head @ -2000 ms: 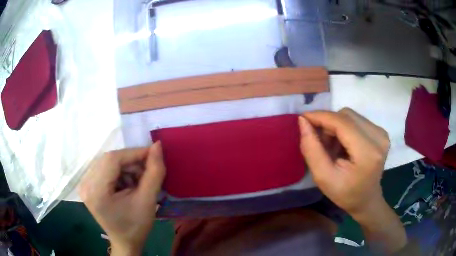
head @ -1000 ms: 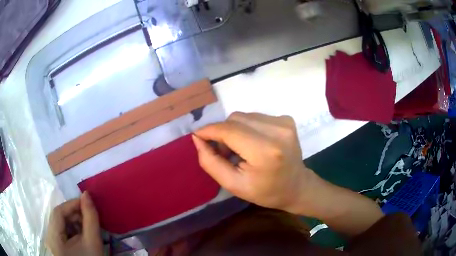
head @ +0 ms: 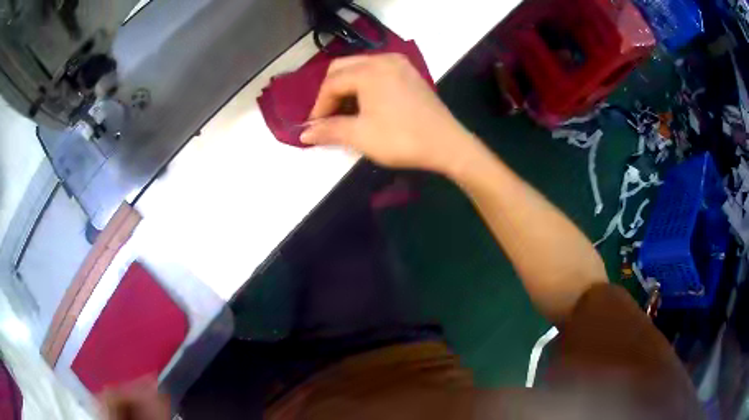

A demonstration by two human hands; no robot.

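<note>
The dark red panel [head: 135, 332] lies on the opened clear template [head: 197, 287] at the lower left, below its brown-pink hinge strip [head: 86, 283]. My left hand [head: 138, 402] is blurred and cut off by the bottom edge, at the panel's lower end; its fingertips are hard to make out. My right hand [head: 382, 111] is over the dark red sewn pieces [head: 283, 102], with thumb and fingers close together at their lower edge. Whether it grips anything is unclear. The scissors' black handles [head: 349, 37] lie on the pile's upper part.
The grey machine bed [head: 197, 74] and needle area [head: 94, 119] are at the upper left. A red basket [head: 567, 57] and a blue basket [head: 682, 234] stand on the green floor [head: 460, 279] at the right, with scattered scraps. The white table edge runs diagonally.
The view has swung to the right. My right hand has left the red panel's corner and moved over to the pile by the scissors. My left hand remains near the panel.
</note>
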